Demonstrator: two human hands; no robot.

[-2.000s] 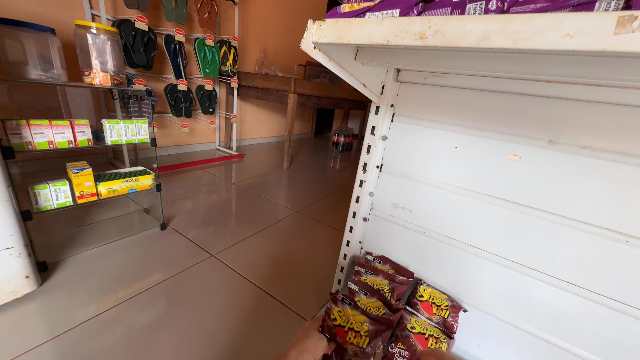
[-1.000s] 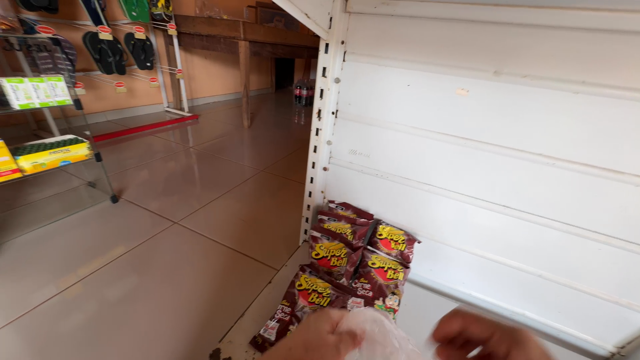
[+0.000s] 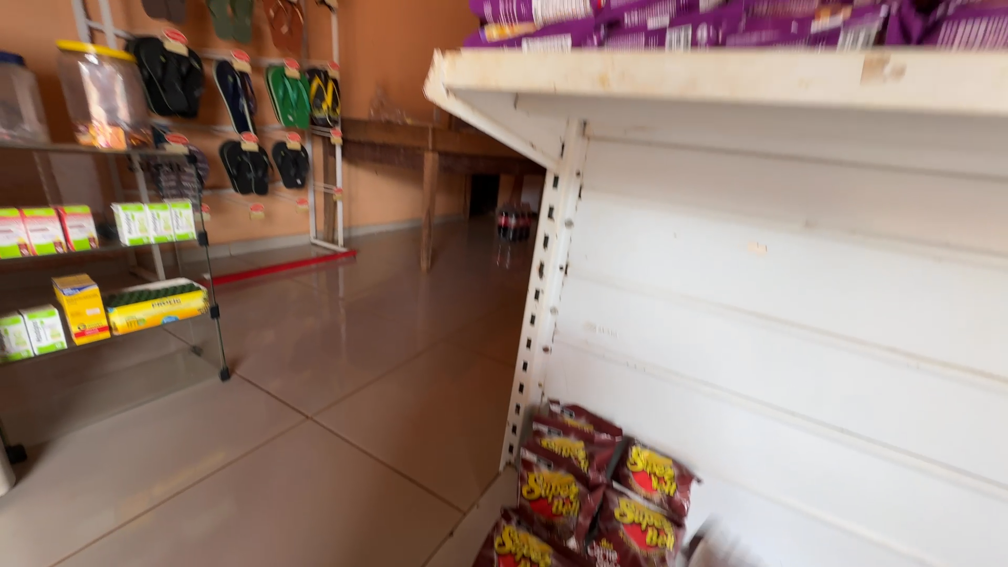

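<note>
Maroon Super Bell snack packets (image 3: 551, 492) lie in two overlapping columns on the bottom shelf, at the lower middle of the view. The right column (image 3: 642, 524) rests beside the left one, close to the white back panel. The front packets are cut off by the lower edge of the picture. Neither my left hand nor my right hand can be made out. A blurred pale and dark shape (image 3: 718, 547) shows at the bottom edge, just right of the packets; I cannot tell what it is.
Overhead, a white metal shelf (image 3: 709, 79) holds purple packets (image 3: 661, 27). Its slotted upright (image 3: 543, 291) stands left of the snacks. Farther left are a glass rack (image 3: 213, 307) with boxes and jars, hanging flip-flops (image 3: 287, 98) and a wooden table (image 3: 428, 197). Bottles (image 3: 513, 224) stand behind.
Both hands were low in view a second ago, with clear plastic by one of them; they have dropped out of sight. The view has swung up and left.
</note>
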